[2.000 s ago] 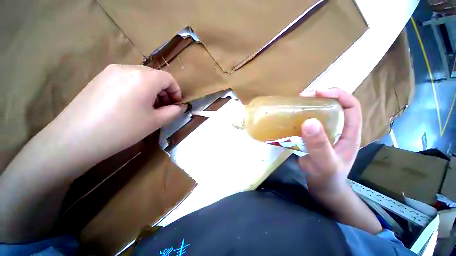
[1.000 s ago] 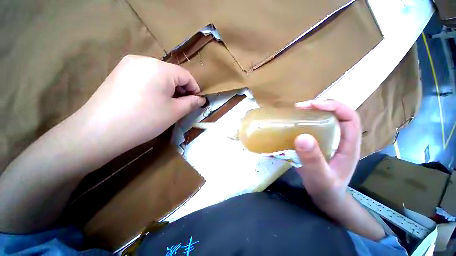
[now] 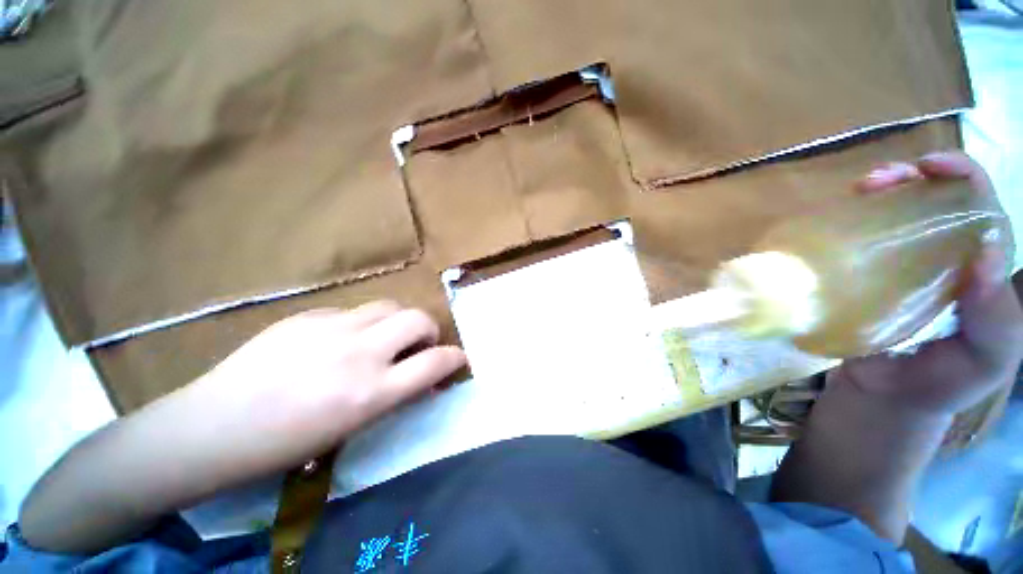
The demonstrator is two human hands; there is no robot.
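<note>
An upper brown bag body panel (image 3: pixel 269 146) lies flat with a square notch in its near edge, white tabs at the notch corners and loose threads on its dark strip. A matching lower panel layer (image 3: pixel 471 191) shows beneath it, with its own notch over the white table (image 3: pixel 550 336). My left hand (image 3: pixel 337 364) rests palm down on the lower layer, left of that notch, fingertips at its left edge; whether it pinches the edge is unclear. My right hand (image 3: pixel 965 280) holds the blurred glue bottle (image 3: pixel 897 269) on its side, nozzle pointing left near the lower layer's edge.
Yellowish tape (image 3: pixel 681 364) crosses the table's near edge. A brown strap (image 3: pixel 301 510) hangs at the near edge left of my apron (image 3: pixel 527 505). Brown looped pieces (image 3: pixel 774 417) show below the table edge at right. A brown piece with a slit lies at the far left.
The view has turned and the notches now lie more level in front of me. My left hand has left the lower notch's inner edge. The bottle has moved right, away from the notch.
</note>
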